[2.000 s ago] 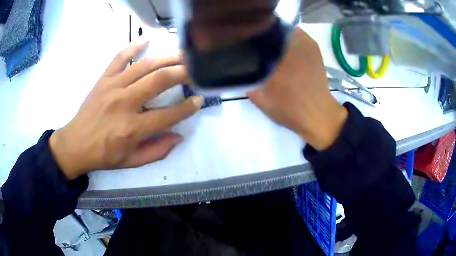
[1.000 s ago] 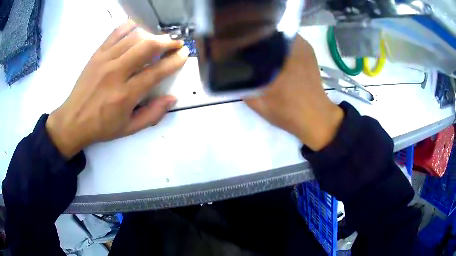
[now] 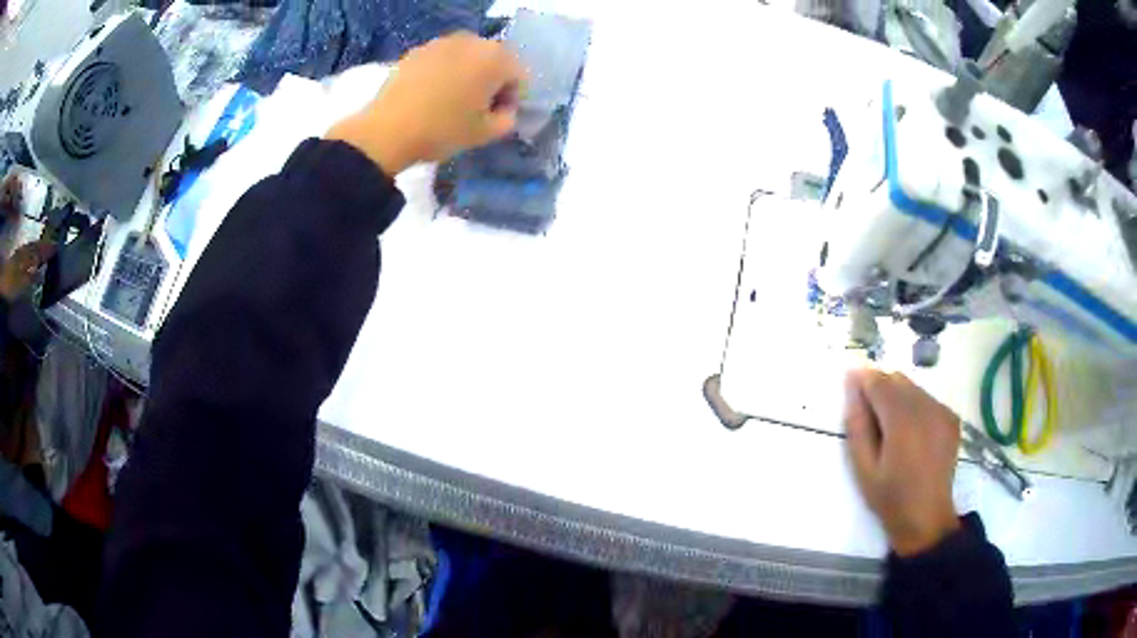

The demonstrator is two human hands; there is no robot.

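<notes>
My left hand (image 3: 451, 95) is at the stack of cut pieces (image 3: 509, 199) on the table, its fingers curled beside a pale grey-blue top piece (image 3: 551, 60). Blur hides whether the fingers grip that piece. My right hand (image 3: 904, 451) is curled on the table just in front of the presser foot area (image 3: 863, 327) of the white sewing machine (image 3: 929, 206). The inside of the right hand is hidden, so I cannot tell if it holds anything. No cloth piece is clearly visible under the foot.
Scissors with green and yellow handles (image 3: 1037, 393) lie right of my right hand. A grey fan-like box (image 3: 106, 112) stands far left. Dark cloth (image 3: 355, 35) lies behind the stack. The edge ruler (image 3: 549, 523) runs along the front, with grey cloth (image 3: 362, 561) below.
The view has turned left. My left hand has gone from the needle area to the stack at the back left. My right hand stays by the machine, now more in view.
</notes>
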